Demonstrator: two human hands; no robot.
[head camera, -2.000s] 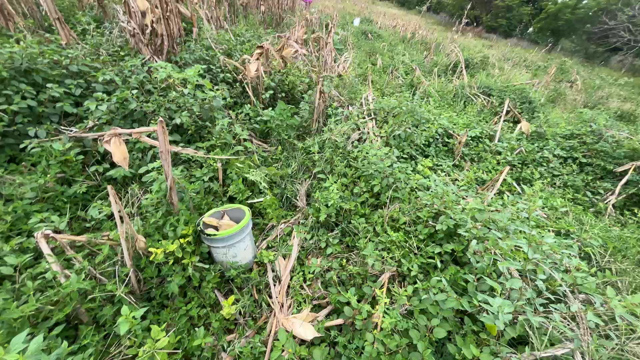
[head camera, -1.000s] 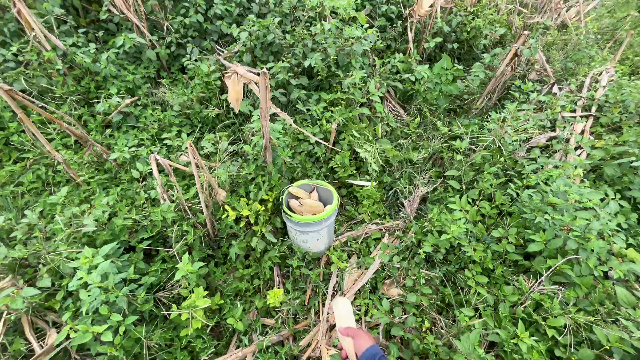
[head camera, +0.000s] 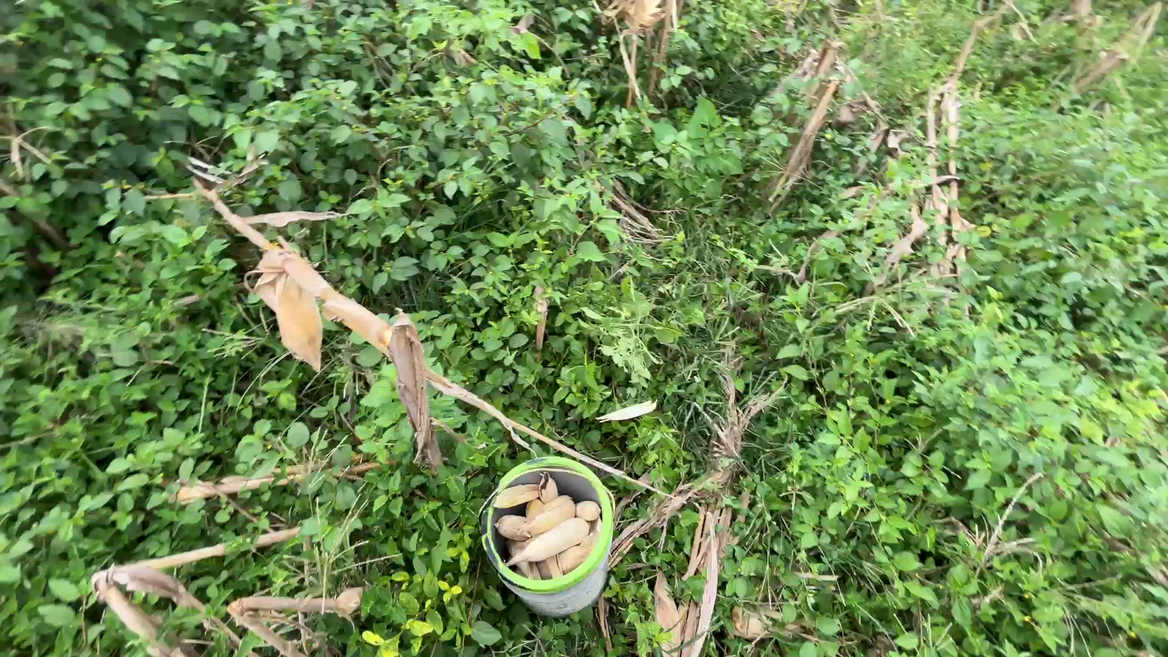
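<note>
Neither of my hands shows in the head view now. A grey plastic bucket (head camera: 561, 599) with a bright green rim stands at the bottom centre among the weeds. Inside it lie several dry corn ears in pale husks (head camera: 552, 540). A dry ear in its husk (head camera: 299, 319) hangs from a bent corn stalk (head camera: 351, 315) to the upper left of the bucket. A pale strip of husk (head camera: 628, 411) lies on the leaves just above the bucket.
Dense green weeds (head camera: 912, 456) cover the ground. Broken dry stalks (head camera: 210, 552) lie at the lower left, and more dry stalks (head camera: 808, 137) lean at the upper right. Dry husk leaves (head camera: 703, 584) lie right of the bucket.
A hand holding a pale corn ear showed at the bottom edge one second ago and is out of view now. The view has moved closer to the bucket.
</note>
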